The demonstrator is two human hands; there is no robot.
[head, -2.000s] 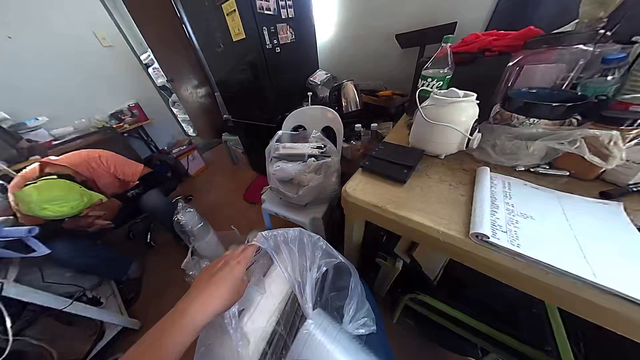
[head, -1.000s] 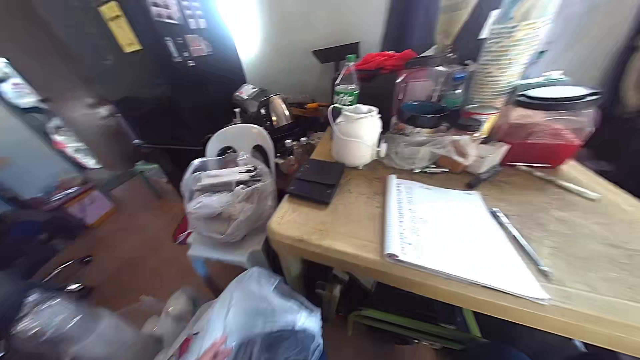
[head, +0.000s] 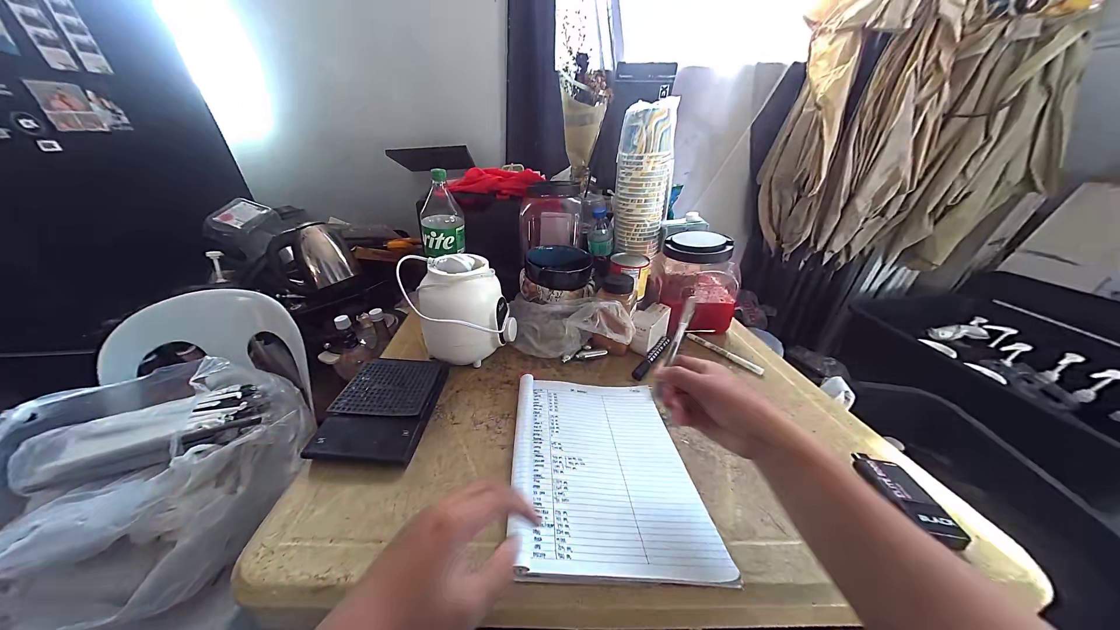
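A lined notepad with handwriting down its left part lies on the worn table. My left hand, blurred, is at the pad's lower left edge with its fingers apart and nothing seen in it. My right hand grips a pen, held upright above the pad's top right corner. Behind it lie a dark marker and a light-coloured pen. Left of the pad is a black digital scale, and beyond it a white electric pot with a cord.
At the back stand a Sprite bottle, stacked paper cups and a jar with red contents. A black box lies near the right edge. A bulging plastic bag is on a white chair at left; black bins stand right.
The view has swung right, toward the table. The pen, lying beside the notepad one second ago, is now raised in my right hand. My left hand has come over the table.
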